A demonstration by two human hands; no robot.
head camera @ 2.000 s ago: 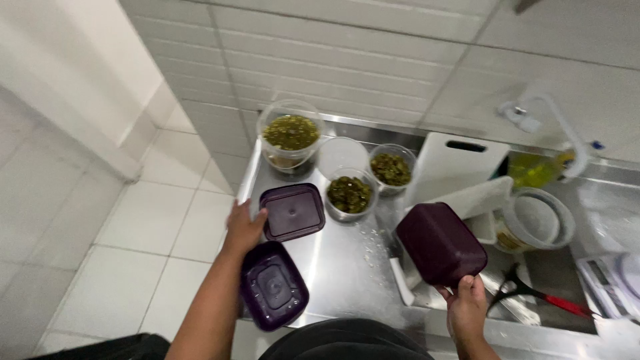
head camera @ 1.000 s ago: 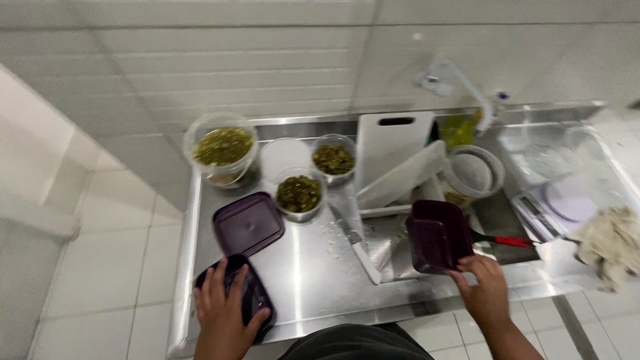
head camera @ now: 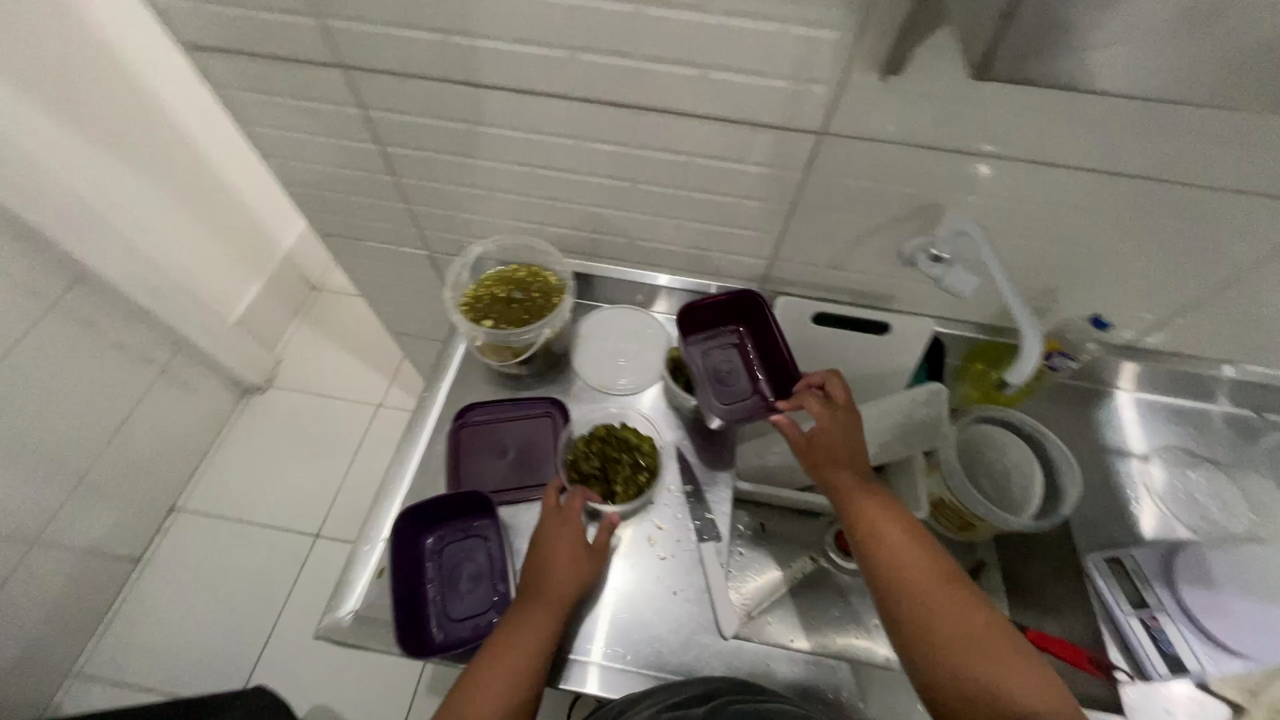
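Note:
My right hand (head camera: 825,425) grips the corner of a dark maroon plastic container (head camera: 735,360), lifted with its open top toward me. It partly hides a tub of green food (head camera: 680,375) behind it. My left hand (head camera: 572,540) has its fingers at the near rim of a clear round tub of chopped green food (head camera: 612,462); whether it grips the tub I cannot tell. Left of that tub lies a flat purple lid (head camera: 507,448), with a purple container (head camera: 452,575) nearer me. A clear bucket of green pieces in liquid (head camera: 510,300) stands at the back left.
A white round lid (head camera: 620,349) lies behind the tubs. A white-handled knife (head camera: 708,550) rests beside the sink (head camera: 810,600). A white cutting board (head camera: 850,350) leans behind it. Nested tubs (head camera: 1005,470), a faucet (head camera: 990,300), a red-handled tool (head camera: 1070,652) and a kitchen scale (head camera: 1140,615) are at right.
My right hand has moved the maroon container left, from over the sink to above the back tub. My left hand has left the purple container and is at the round tub's rim.

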